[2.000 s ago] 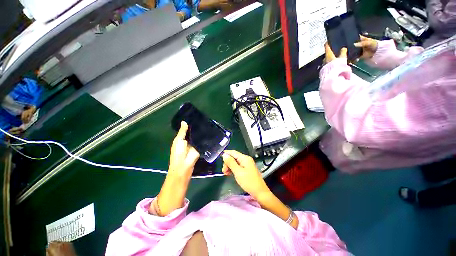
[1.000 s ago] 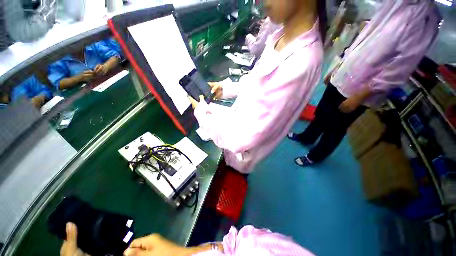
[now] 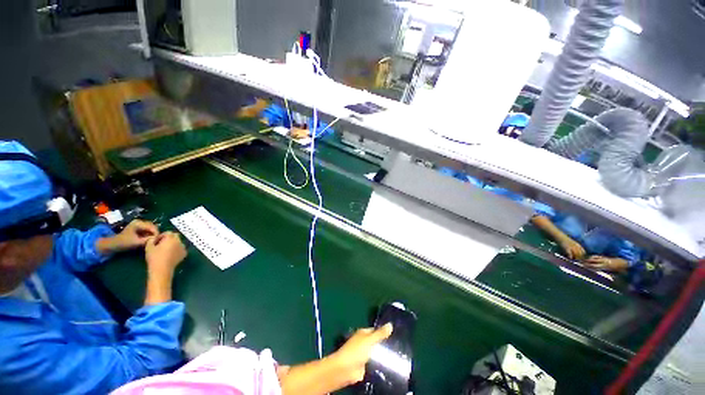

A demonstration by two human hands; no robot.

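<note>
My left hand point(image 3: 357, 353) reaches in from the bottom edge and holds a dark smartphone point(image 3: 393, 347). The thumb lies on the phone's face, and light reflects off its glossy surface. The phone's lower end is close to the picture's bottom edge. A white charging cable point(image 3: 313, 254) hangs from the upper shelf and runs down over the green bench, passing behind my left wrist. Its plug end is not visible. My right hand is out of the picture.
The cream metal box point(image 3: 516, 369) with black leads is at the bottom right. A blue-clothed worker point(image 3: 85, 308) sits at left beside a label sheet point(image 3: 212, 237). A thin dark tool point(image 3: 222, 327) lies near my sleeve. The white shelf point(image 3: 402, 123) crosses above; a red-edged board point(image 3: 657, 332) stands at right.
The view has swung left, from the pink-clothed neighbours to the blue-clothed worker and the shelf. My left hand still holds the phone. My right hand has left the picture.
</note>
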